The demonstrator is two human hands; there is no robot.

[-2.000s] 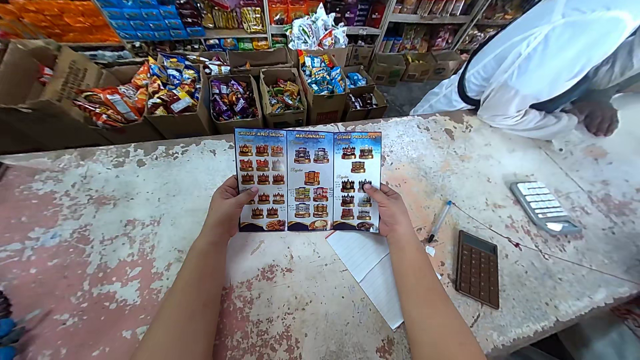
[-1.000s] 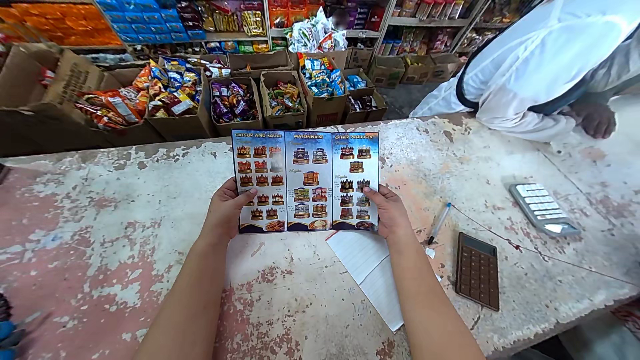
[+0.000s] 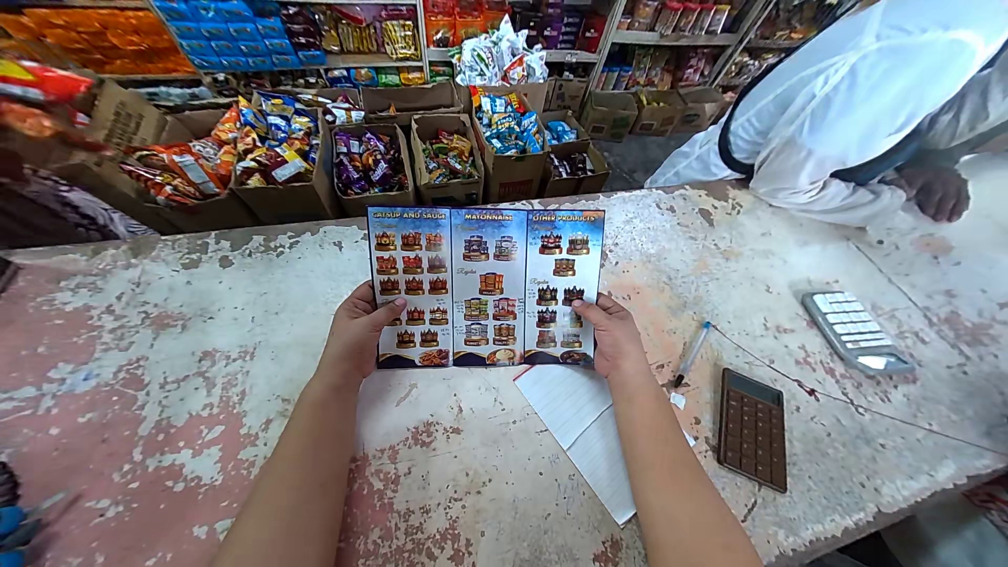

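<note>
A printed three-panel product brochure (image 3: 488,287) is held unfolded and facing me above the worn counter. My left hand (image 3: 358,331) grips its left edge, thumb on the front. On the right edge my right hand (image 3: 614,335) has the same hold, its thumb also on the front. Lined paper (image 3: 579,433) lies partly beneath the brochure and my right forearm. Right of that forearm are a pen (image 3: 693,352) tied to a string and a brown calculator (image 3: 753,429). The fingers behind the brochure are hidden.
The painted counter (image 3: 181,315) has peeling patches. A grey calculator (image 3: 857,331) lies at the right, near a person in white (image 3: 858,94) leaning on the counter. Beyond it stand cardboard boxes (image 3: 516,175) of snack packets and stocked shelves. A blurred orange and red packet (image 3: 43,98) is at the upper left.
A blurred orange and red packet and patterned cloth now show at the far left, beyond the counter. My hands and the brochure have stayed nearly still.
</note>
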